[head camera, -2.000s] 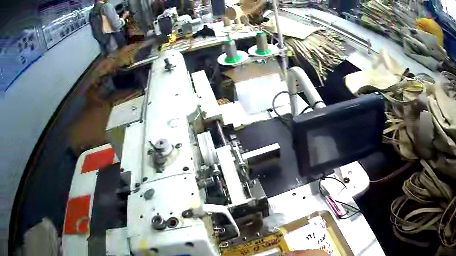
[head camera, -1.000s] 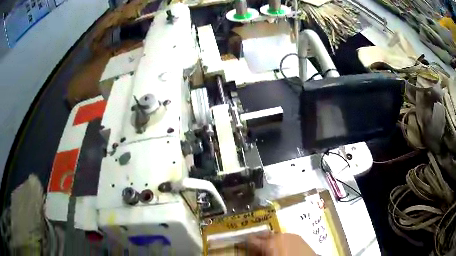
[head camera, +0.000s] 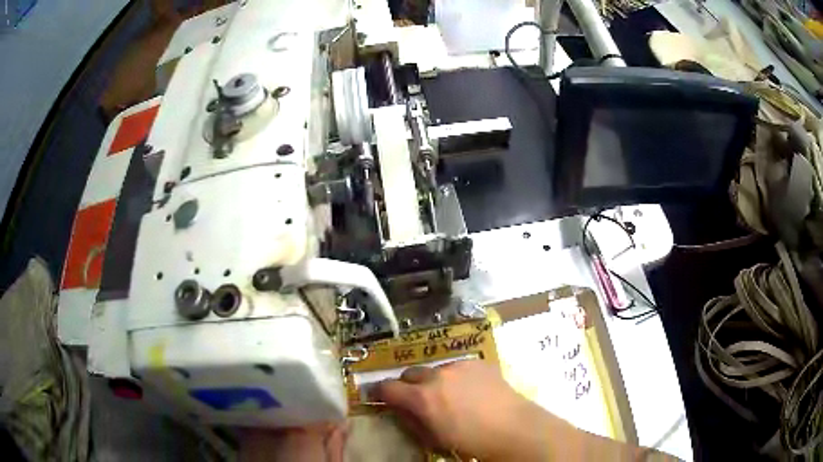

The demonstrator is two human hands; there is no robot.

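The yellow clamp frame (head camera: 431,341) with black handwriting lies beside the machine head (head camera: 230,343). A white strip (head camera: 383,375) shows inside its window. My right hand (head camera: 451,401) reaches in from the lower right, its fingers bent down at the window; whether they grip anything is hidden. My left hand (head camera: 293,446) is at the bottom edge below the machine head, mostly hidden and cut off. Beige cloth (head camera: 379,444) lies between the hands. The template plate (head camera: 606,370) with marked white paper (head camera: 550,361) lies right of the clamp.
The clamp carriage (head camera: 420,271) stands behind the frame. The black control panel (head camera: 659,140) is at upper right. A pink tool (head camera: 608,283) and black cable lie behind the template. Beige looped straps (head camera: 767,352) are heaped at right, and cloth (head camera: 41,361) at far left.
The view has tilted down and moved closer. My right hand has come further into view over the clamp window. My left hand now shows at the bottom edge.
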